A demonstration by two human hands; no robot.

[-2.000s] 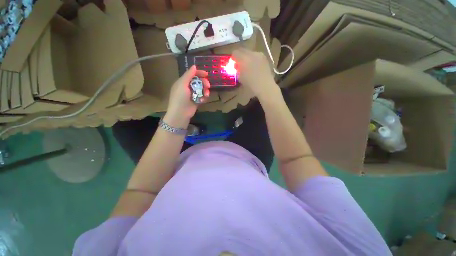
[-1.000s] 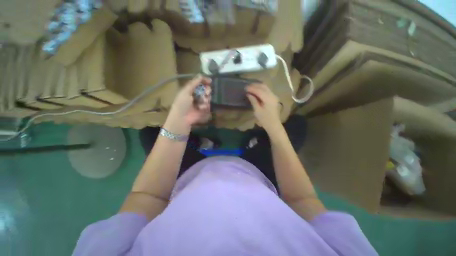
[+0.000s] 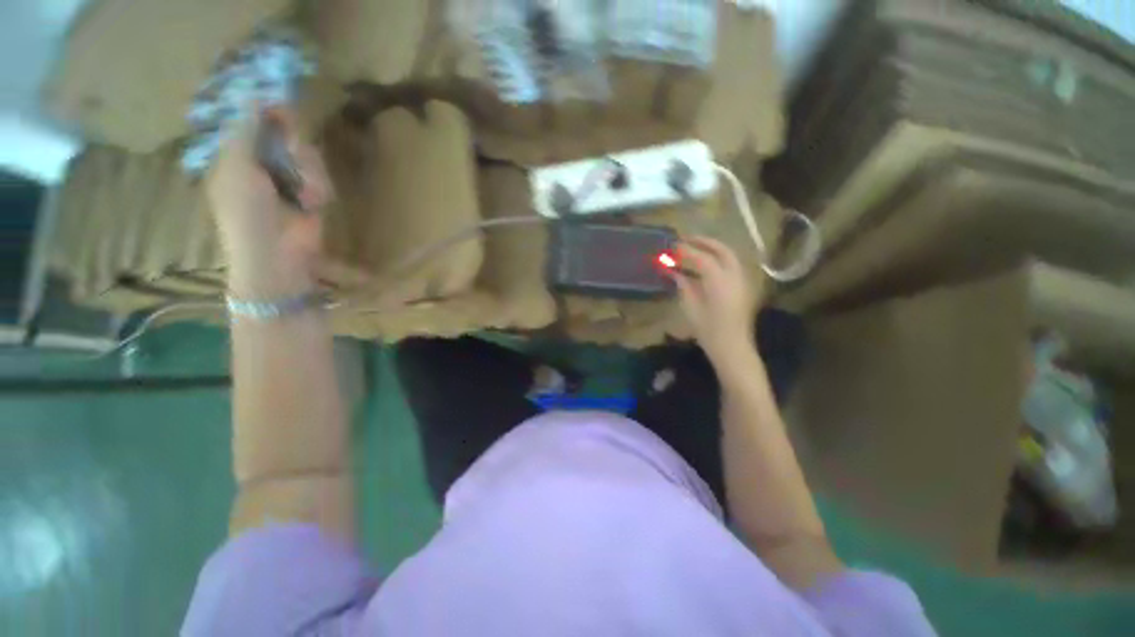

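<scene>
The black lamp box (image 3: 612, 258) lies on brown cardboard in front of the white power strip (image 3: 622, 179). A small red light glows at its right end. My right hand (image 3: 712, 289) is at that end, fingertips bent beside the light; whether it holds a part cannot be made out. My left hand (image 3: 264, 205) is blurred, reached out at the near edge of a pile of grey-white small parts (image 3: 253, 93) in a carton. A dark grey shape shows between its thumb and fingers, too blurred to name.
Die-cut cardboard boxes (image 3: 417, 187) stand in rows at left, with a pale cable (image 3: 454, 237) crossing them. More grey-white parts (image 3: 660, 31) lie behind the power strip. Flattened cartons (image 3: 946, 149) are stacked at right, above a large open carton (image 3: 909, 398) with clear bags inside.
My left hand has moved from beside the lamp, where it held small parts, far left to the parts pile. My right hand stays at the lamp's right end. The view has shifted.
</scene>
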